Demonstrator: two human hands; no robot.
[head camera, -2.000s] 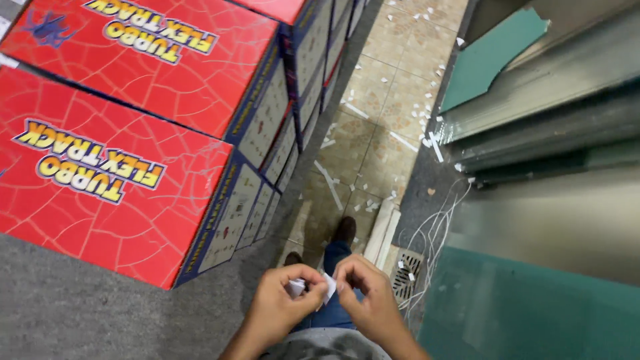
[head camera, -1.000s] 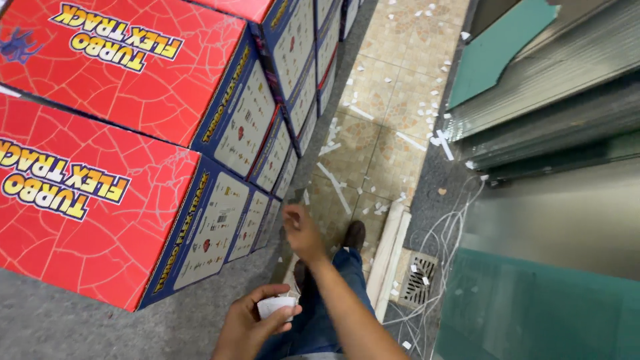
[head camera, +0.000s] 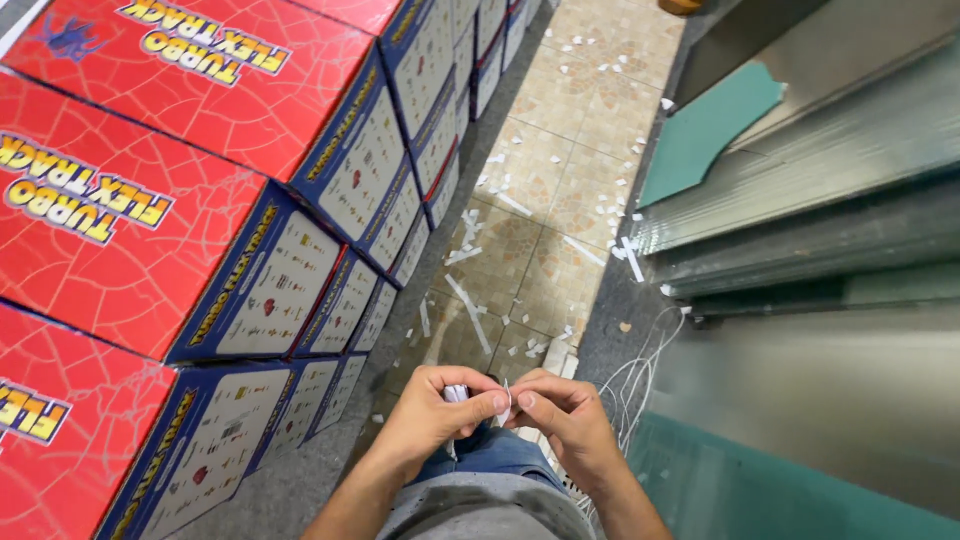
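Near the bottom middle, my left hand (head camera: 442, 416) grips a small wad of white paper pieces (head camera: 454, 394) against its palm. Between its thumb and index finger it pinches a small white paper piece (head camera: 505, 405). My right hand (head camera: 566, 420) meets it from the right, its thumb and fingertips on the same piece. Both hands are in front of my body, above my jeans. To the left are stacked red and blue cardboard boxes (head camera: 180, 255) with printed tops and sides.
White scraps and strips (head camera: 469, 313) litter the tiled floor (head camera: 551, 157). On the right lean glass sheets (head camera: 810, 157) and a broken green panel (head camera: 709, 135). White cables (head camera: 637, 375) lie beside a pale bar (head camera: 559, 360) near my feet.
My right hand was reaching out over the floor toward the boxes a second ago; it is back at my left hand. The view has shifted somewhat.
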